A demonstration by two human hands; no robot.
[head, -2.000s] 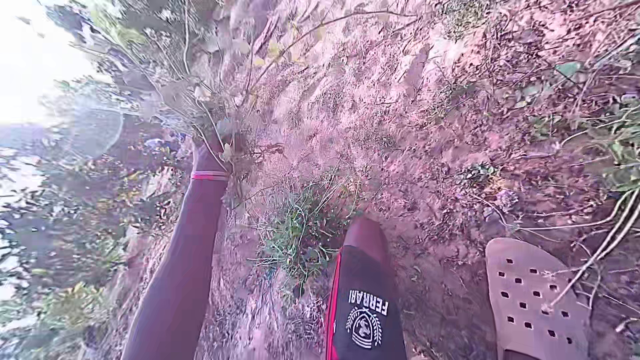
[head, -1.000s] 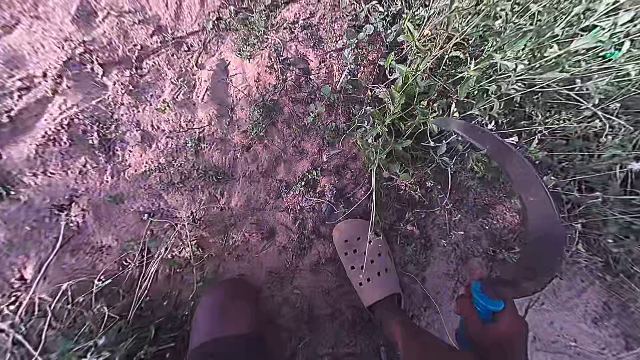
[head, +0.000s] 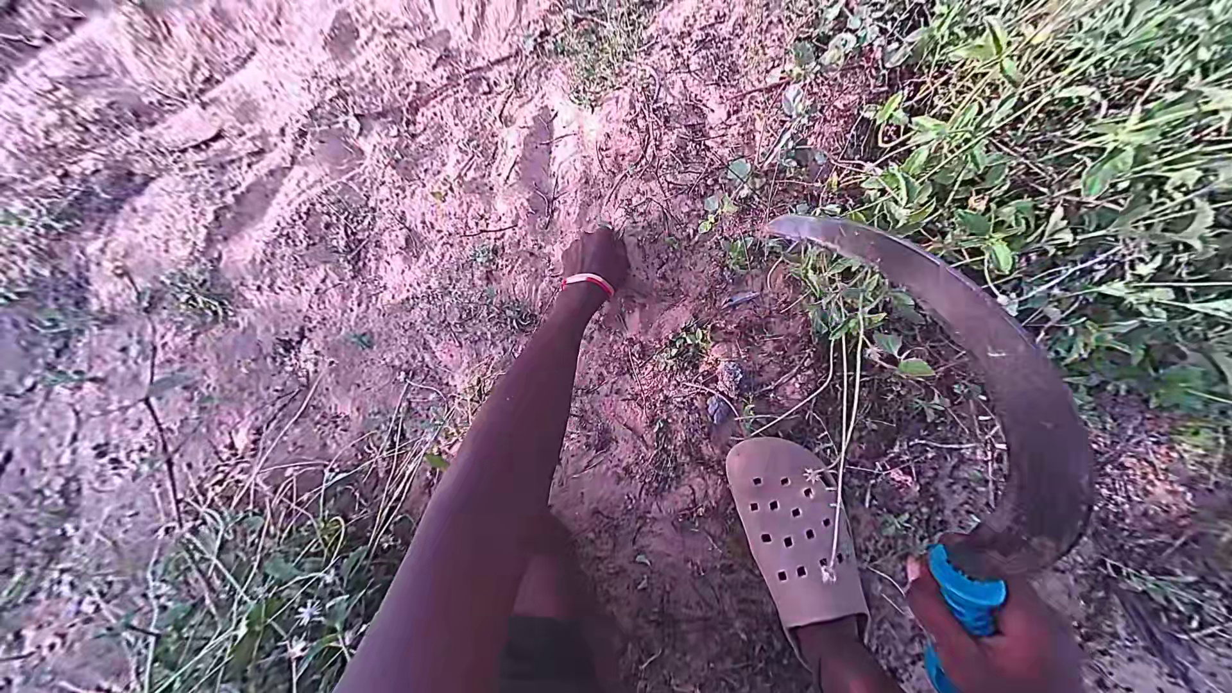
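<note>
My right hand (head: 1001, 630) grips the blue handle of a sickle (head: 1035, 414) at the lower right. Its broad curved blade arcs upward and to the left, with the tip beside low green leaves. My left arm reaches forward to the middle of the view, a red and white band around the wrist. The left hand (head: 599, 255) is at the bare soil, fingers bent downward; their tips are hidden, and whether anything is between them cannot be told.
A tan perforated clog (head: 794, 529) on my foot stands right of centre. Dense green plants (head: 1088, 173) grow at the upper right, and grass with dry stems (head: 260, 568) at the lower left. Rough soil (head: 318, 212) spans the upper left.
Two seconds ago my left hand was by leafy stems at the upper left; one second ago it was out of view. Now it is at the soil. The view has swung strongly.
</note>
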